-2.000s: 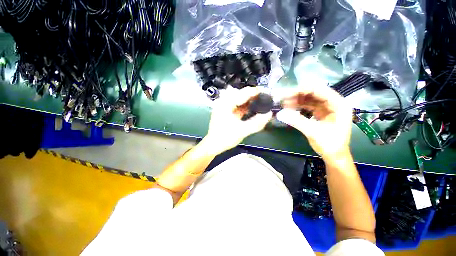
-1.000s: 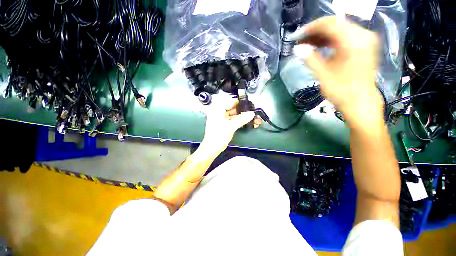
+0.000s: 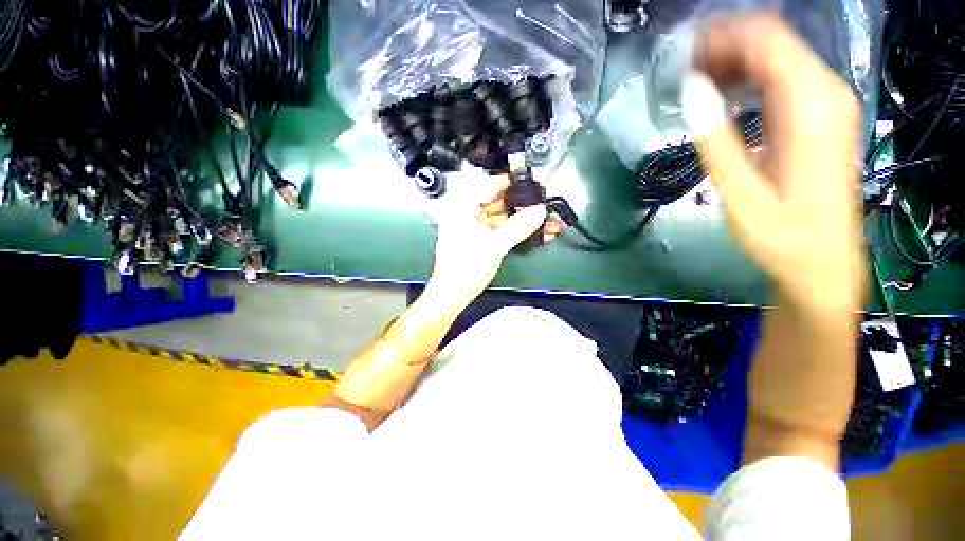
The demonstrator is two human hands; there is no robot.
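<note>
My left hand point(image 3: 492, 220) holds a black corded housing point(image 3: 524, 194) upright near the bench's front edge, its silver plug point(image 3: 517, 163) pointing away from me. Its black cable point(image 3: 598, 245) runs right to a coiled bundle point(image 3: 669, 174) on the bench. My right hand point(image 3: 788, 159) is raised at the right, blurred, above the bundle and partly over a clear bag. A white covering shows on a fingertip. Whether the fingers hold anything is unclear.
A clear bag point(image 3: 450, 48) of black housing parts point(image 3: 466, 118) lies ahead, with a round-ended part point(image 3: 429, 181) at its mouth. Corded units point(image 3: 159, 95) are heaped left. Wired boards point(image 3: 931, 217) lie right. Blue bins point(image 3: 677, 449) stand below the bench point(image 3: 360, 238).
My hands were together at the housing. My right hand has let go, risen and moved right, while my left hand keeps the housing. The cable now lies across the bench. The view has shifted slightly.
</note>
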